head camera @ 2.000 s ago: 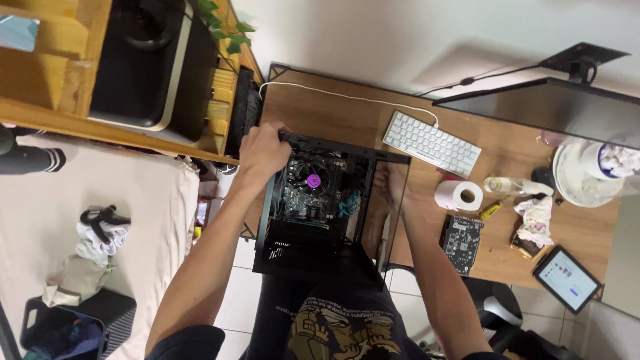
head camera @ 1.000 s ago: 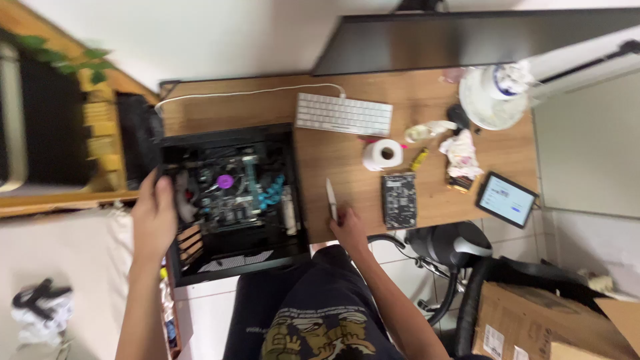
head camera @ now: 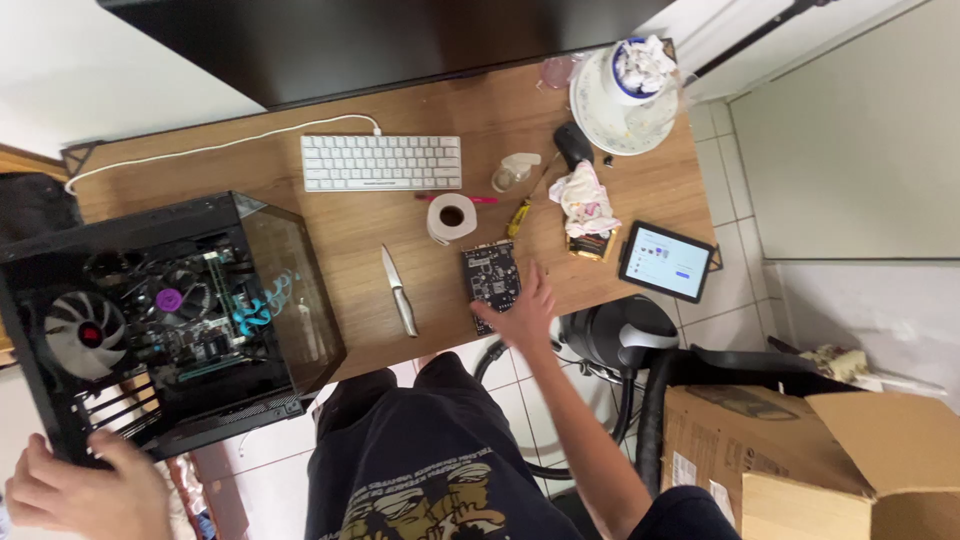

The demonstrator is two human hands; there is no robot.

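Note:
My left hand (head camera: 90,487) is at the lower left corner of the black computer case (head camera: 225,420), thumb and fingers apart around the corner; whether it grips is unclear. Inside the case are a white-bladed fan (head camera: 88,335), a cooler with a purple hub (head camera: 169,300) and a motherboard. My right hand (head camera: 525,311) spreads its fingers over the lower right edge of a graphics card (head camera: 491,276), whose circuit-board side faces up; contact cannot be told. A knife (head camera: 398,291) lies on the wooden desk (head camera: 360,225), between the case and the card.
Near the card are a toilet paper roll (head camera: 452,217), a yellow-handled tool (head camera: 519,217) and a cloth (head camera: 586,201). A white keyboard (head camera: 382,163) lies behind, with a mouse (head camera: 574,145), plates (head camera: 626,124) and a tablet (head camera: 667,260) to the right. A vacuum cleaner (head camera: 622,330) and cardboard box (head camera: 720,427) stand below.
My right hand has moved from the knife to the graphics card, leaving the knife on the desk. Earliest, both hands were at the case. The view has shifted right.

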